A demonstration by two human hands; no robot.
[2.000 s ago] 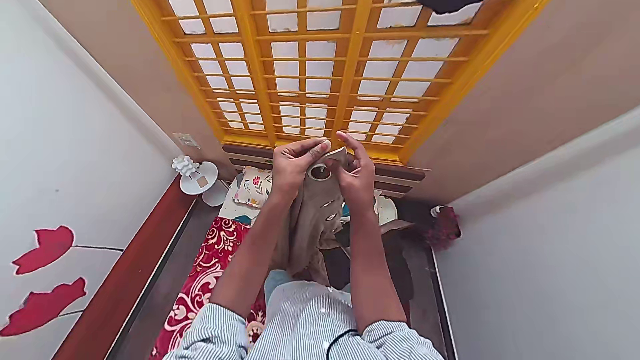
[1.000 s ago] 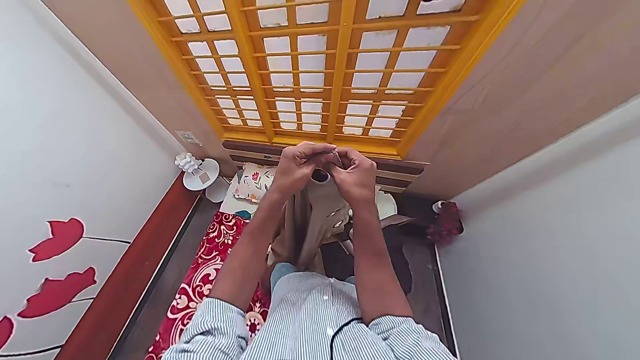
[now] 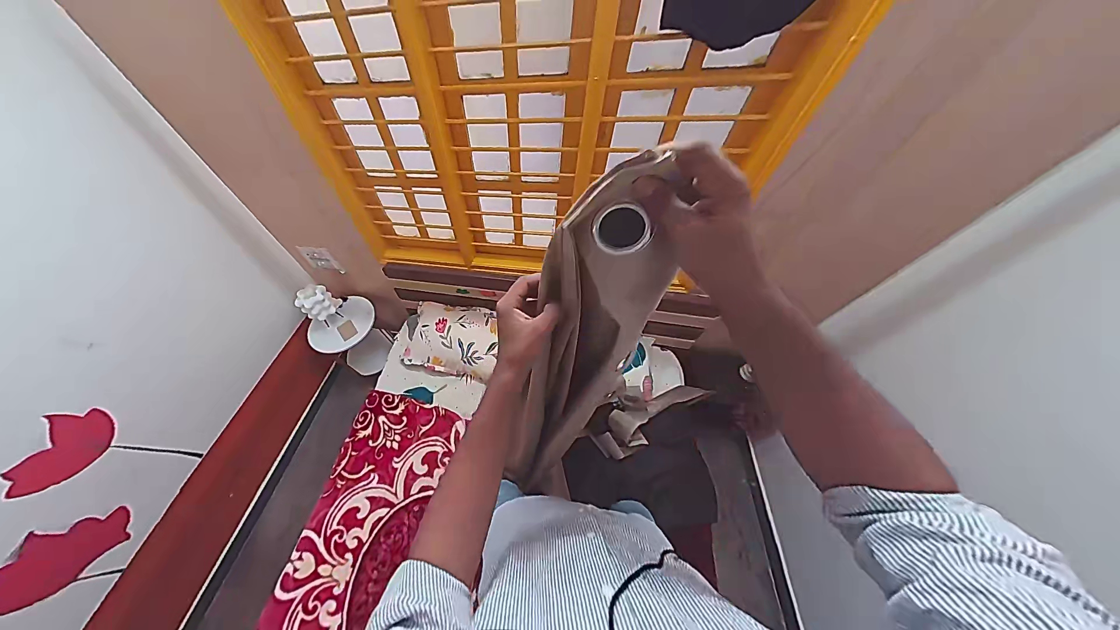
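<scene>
A brown eyelet curtain [image 3: 604, 306] hangs in folds between my hands, with a metal-rimmed grommet [image 3: 622, 228] near its top edge. My right hand [image 3: 700, 201], slightly blurred, grips the curtain's top corner just right of the grommet. Lower and to the left, my left hand [image 3: 523, 328] pinches the gathered left side of the cloth between thumb and fingers. The lower part of the curtain drops in front of my body, where its end is partly hidden.
Ahead stands a yellow window frame [image 3: 602, 79] with bars, and dark cloth [image 3: 735, 17] at its top. Below lies a bed with a red patterned blanket [image 3: 376, 490] and a floral pillow [image 3: 455, 341]. A white round side table [image 3: 354, 324] stands left; walls flank both sides.
My hands were together at the curtain's top edge; now they are apart, the right hand raised to the right with the corner and the left hand lower on the cloth's side.
</scene>
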